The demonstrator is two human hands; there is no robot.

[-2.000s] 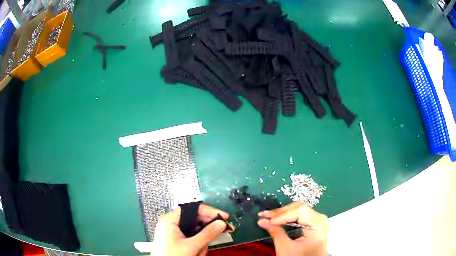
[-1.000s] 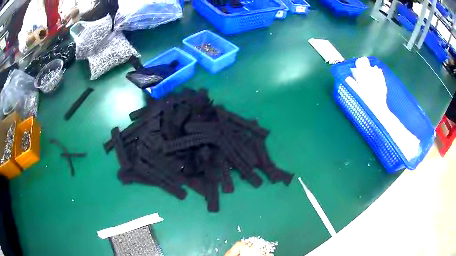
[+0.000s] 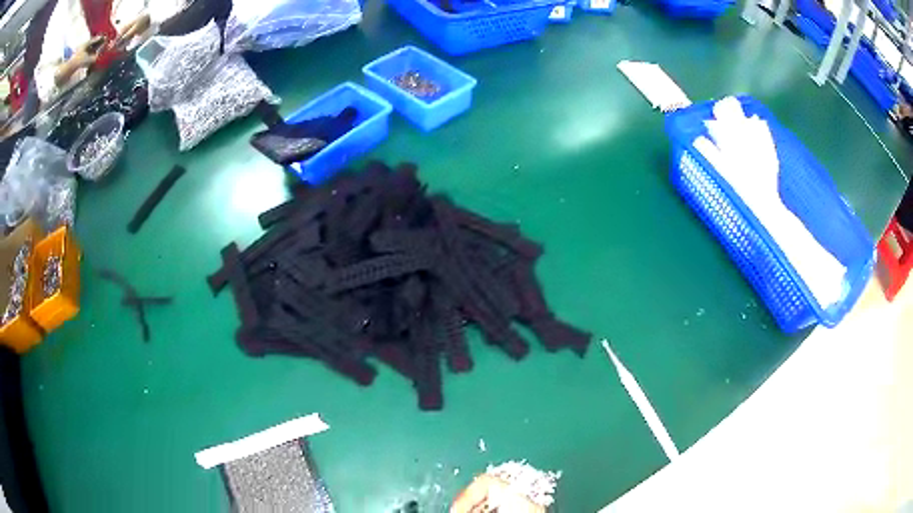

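Note:
The top of my right hand (image 3: pixel 496 495) shows at the bottom edge, cut off by it, beside the small heap of silvery pieces (image 3: pixel 531 481). Its fingertips and anything in them are hidden. My left hand is out of the picture. A large tangled pile of black straps (image 3: pixel 390 271) lies in front. The upper part of the textured silver-grey sheet (image 3: pixel 275 481) shows at the lower left, with white tape (image 3: pixel 262 441) across its top end. A few dark crumbs (image 3: pixel 408 507) lie left of the heap at the bottom edge.
A thin white strip (image 3: pixel 641 401) lies at right, near a blue perforated basket (image 3: pixel 741 235) holding white material. Small blue trays (image 3: pixel 425 105) stand beyond the pile. Orange bins (image 3: pixel 55 281), a clear bowl (image 3: pixel 97 148) and bags (image 3: pixel 215 100) are at left. A person's hand (image 3: pixel 85 58) shows at far upper left.
Since two seconds ago the view has swung up and to the right. My left hand has gone out of the picture and my right hand is mostly cut off. The strap pile looks unmoved.

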